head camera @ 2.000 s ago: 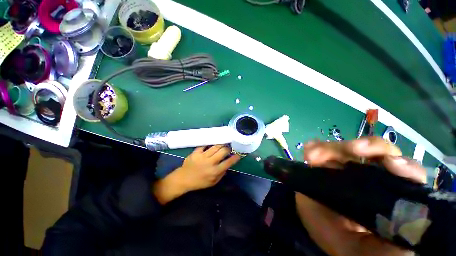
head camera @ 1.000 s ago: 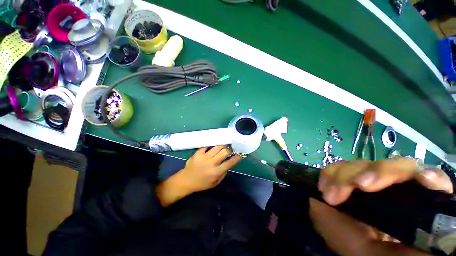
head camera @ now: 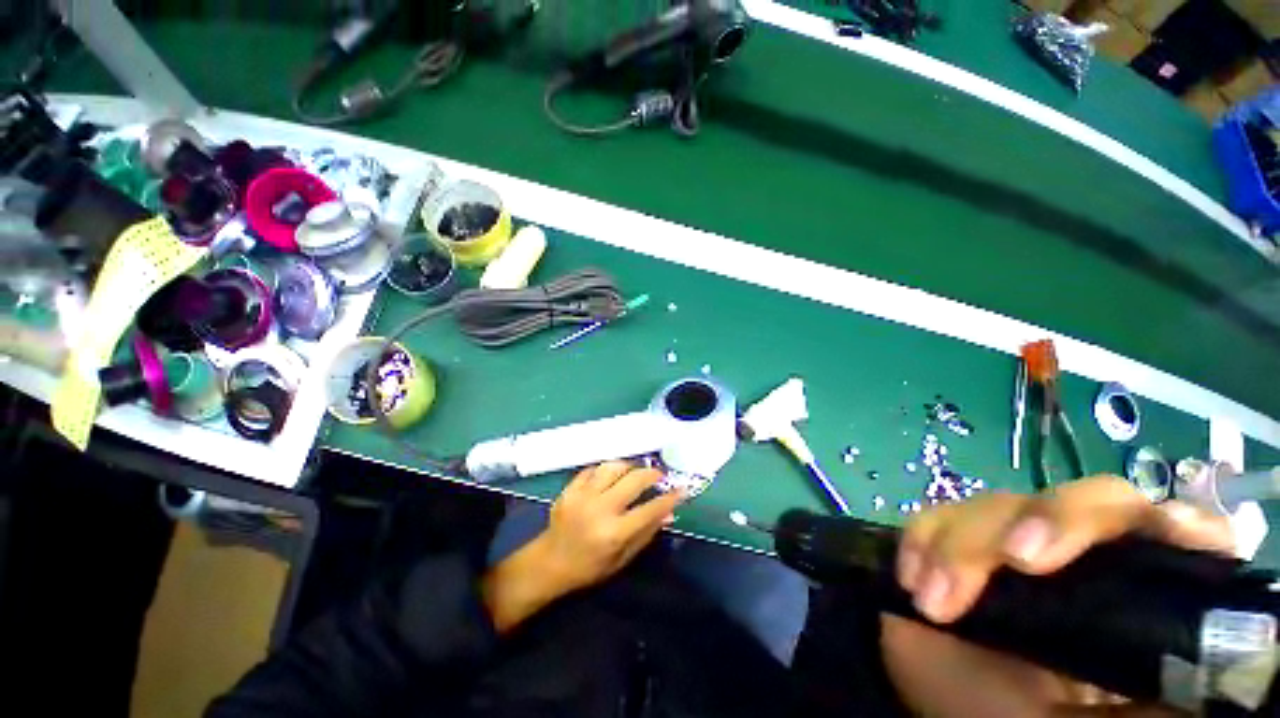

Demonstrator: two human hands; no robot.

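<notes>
A white-silver hair dryer body [head camera: 562, 446] lies on the green bench edge, its round barrel at the right end and its handle pointing left. My left hand [head camera: 590, 533] holds the dryer at the underside of the barrel, fingers against its near side. My right hand [head camera: 1025, 561] grips a thick black electric screwdriver [head camera: 842, 550] with its tip pointing left toward the dryer. The thin bit is blurred, and a small white speck shows near it. The bit is apart from the dryer. A bundled dark grey power cord [head camera: 541, 309] runs from the handle end.
A brush [head camera: 781, 415] lies right of the barrel. Small screws [head camera: 938, 470], orange-handled pliers [head camera: 1040, 362] and rings lie further right. Screw tubs [head camera: 407, 386] and a tray of loose rings [head camera: 302, 446] are at left. Dark corded dryers [head camera: 653, 49] are on the conveyor beyond the white strip.
The view has shifted, so the bench sits lower and more of the conveyor shows. The dryer's barrel is tilted up more and its near end shows. The screwdriver is still beside it.
</notes>
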